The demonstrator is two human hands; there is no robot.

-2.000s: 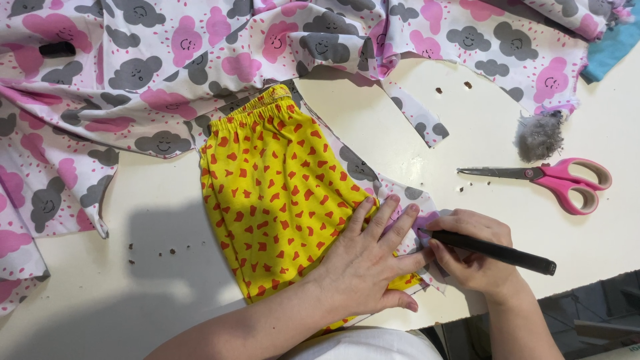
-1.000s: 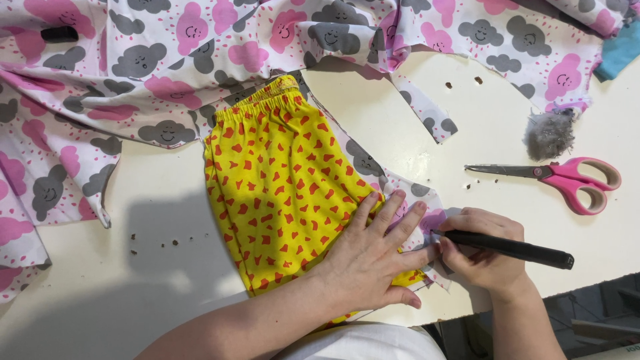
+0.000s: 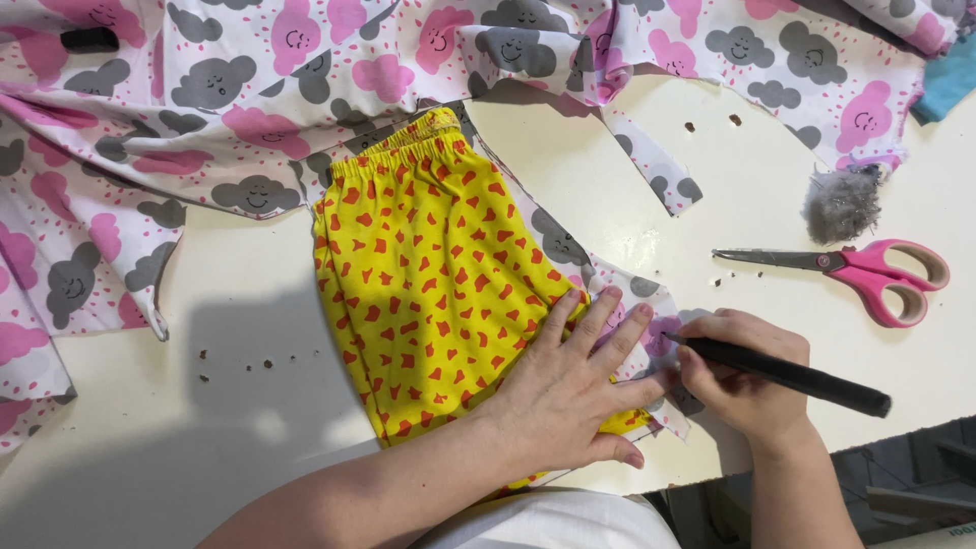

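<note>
Yellow elastic-waist shorts with red spots (image 3: 427,282) lie folded on a piece of cloud-print fabric (image 3: 555,236), whose edge shows along their right side. My left hand (image 3: 576,389) is spread flat, fingers apart, over the lower right of the shorts and the printed fabric. In my right hand (image 3: 743,370) is a black marker (image 3: 793,374), its tip at the printed fabric just right of my left fingertips. A dark drawn line runs along the fabric's edge beside the shorts. The lower end of the shorts is partly hidden by my left forearm.
Pink-handled scissors (image 3: 877,274) lie at the right, below a grey fluffy tuft (image 3: 845,204). More cloud-print fabric (image 3: 252,84) spreads across the top and left, with a black marker cap (image 3: 90,40) on it. Teal cloth (image 3: 945,84) sits top right. The white table (image 3: 252,412) ends at lower right.
</note>
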